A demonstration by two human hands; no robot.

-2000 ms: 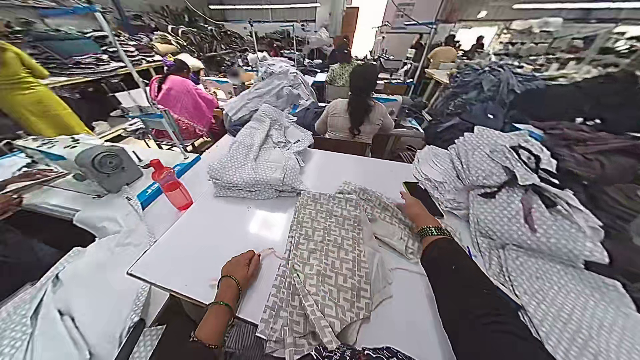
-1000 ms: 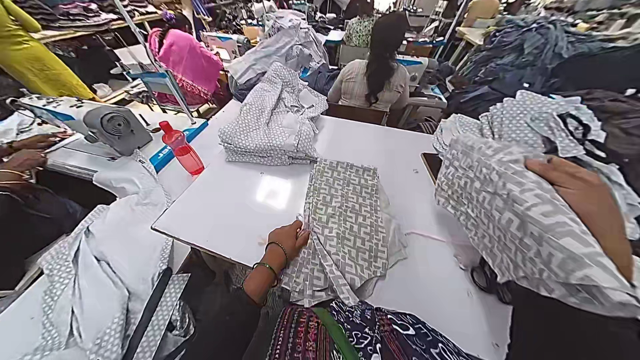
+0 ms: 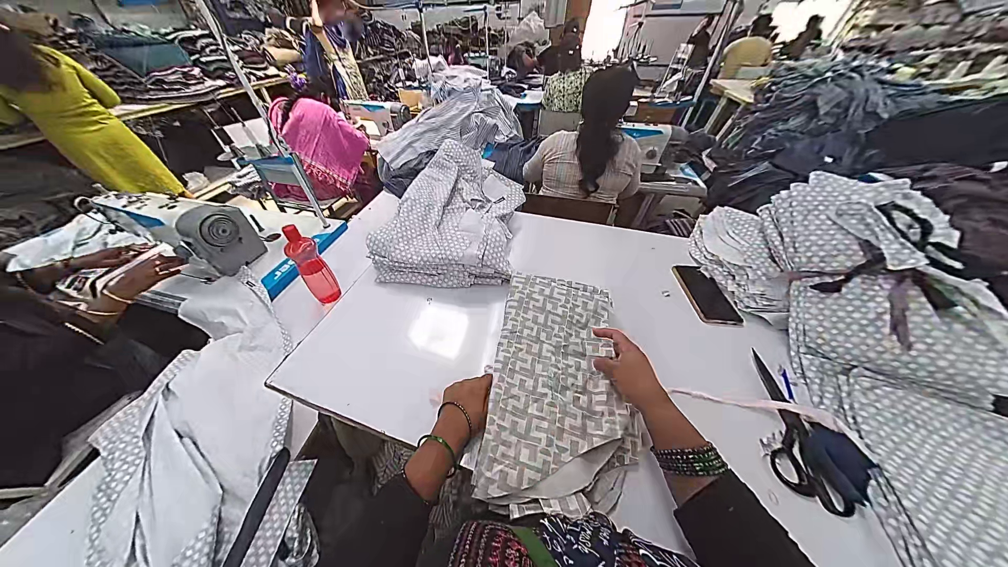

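A stack of grey-and-white geometric printed fabric pieces [image 3: 551, 378] lies on the white table, its near end uneven over the edge by my body. At the stack's left edge is my left hand [image 3: 470, 400], fingers curled against the fabric; whether it pinches a layer is hard to tell. My right hand [image 3: 628, 368] rests at the right edge with thumb and index finger apart, touching the top. Right of it lie black-handled scissors [image 3: 803, 457], a pale strip of cloth [image 3: 756, 403] and a smartphone [image 3: 707, 294].
Folded dotted garments [image 3: 445, 228] sit at the table's far side. Tied dotted bundles [image 3: 882, 299] fill the right. A red bottle [image 3: 312, 264] stands at the left, near a sewing machine [image 3: 189, 228] where a co-worker's hands [image 3: 130, 276] work. Another person [image 3: 591, 157] sits ahead.
One second ago my right hand held a patterned piece raised at the right; now it is at the stack's right edge. The scissors, then mostly covered, and the phone now show fully.
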